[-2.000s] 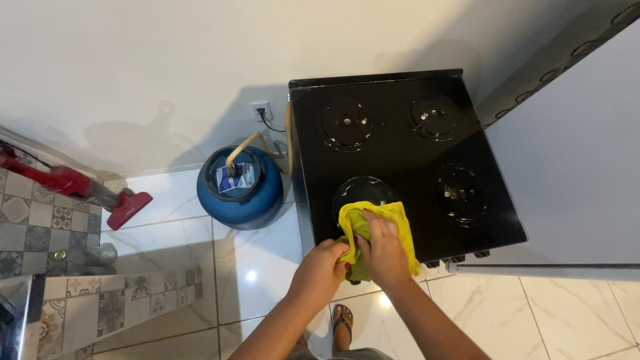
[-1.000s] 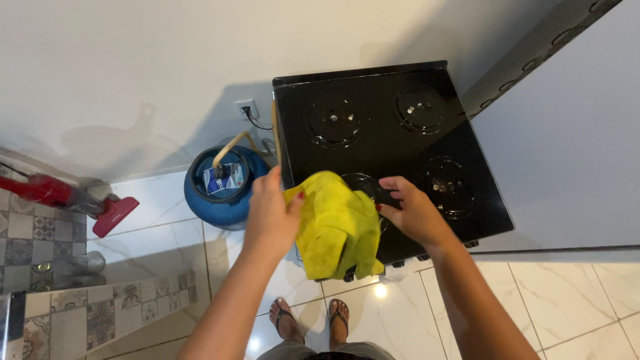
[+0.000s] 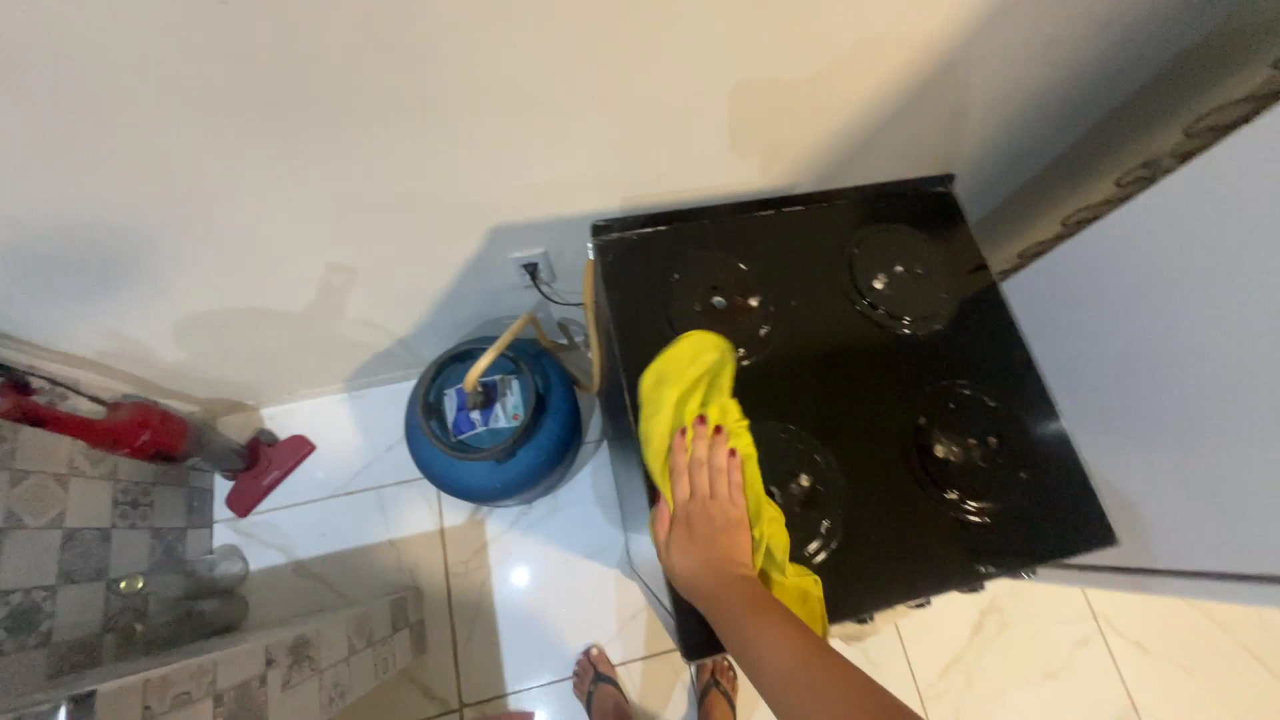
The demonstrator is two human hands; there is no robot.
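A black four-burner stove (image 3: 850, 400) stands against the wall, its burner recesses without grates or caps. Bunched lengthwise, a yellow cloth (image 3: 690, 375) lies along the left side of its top, beside the front-left burner recess. My right hand (image 3: 708, 510) rests palm down on the cloth, fingers together and pointing toward the wall, thumb at the cloth's left edge. Only a skin-toned sliver at the bottom edge of the view may be my left hand; what it does is hidden.
Left of the stove stands a blue gas cylinder (image 3: 540, 430) with a yellowish hose (image 3: 497, 350). A black plug sits in a wall outlet (image 3: 532, 267). A red vacuum cleaner (image 3: 150, 430) is at the far left, above a low tiled ledge (image 3: 290, 665). A large pale panel (image 3: 1160, 380) borders the stove's right.
Both hands were at the cloth in the earlier frames, and it hung spread out a second ago. Now the cloth lies bunched on the stove's left side under my right hand; my left hand has moved away.
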